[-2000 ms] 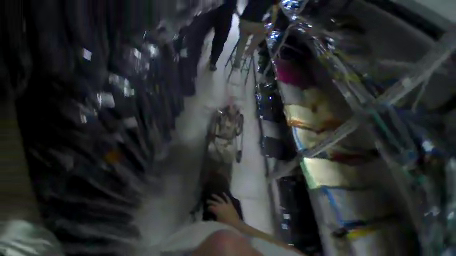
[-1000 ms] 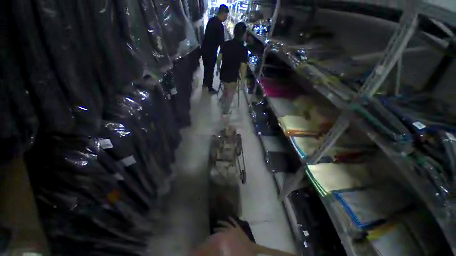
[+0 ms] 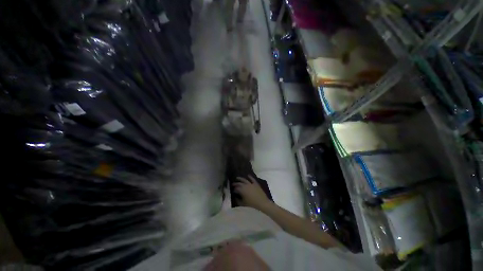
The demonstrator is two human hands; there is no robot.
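Note:
A long, low, dusty brown machine, which looks like an air compressor (image 3: 239, 100), stands lengthwise in the aisle in front of me. A wheel or loop shows at its right side. Its near end is a dark, boxy part (image 3: 263, 186). My right hand (image 3: 249, 190) reaches in from the lower right and lies on this dark part, fingers somewhat spread. Whether the fingers grip it is too blurred to tell. My left hand is not in view. A blurred skin-toned shape at the bottom edge cannot be identified.
Dark garments in shiny plastic (image 3: 106, 106) line the left side. Metal shelving (image 3: 365, 95) with folded packaged garments (image 3: 365, 138) lines the right. Pale floor (image 3: 201, 143) runs between. A person's legs (image 3: 235, 13) show at the top.
The view has tilted down, so the two people farther along are mostly cut off. The machine and my right hand appear higher in the picture. The hand remains at the machine's near end.

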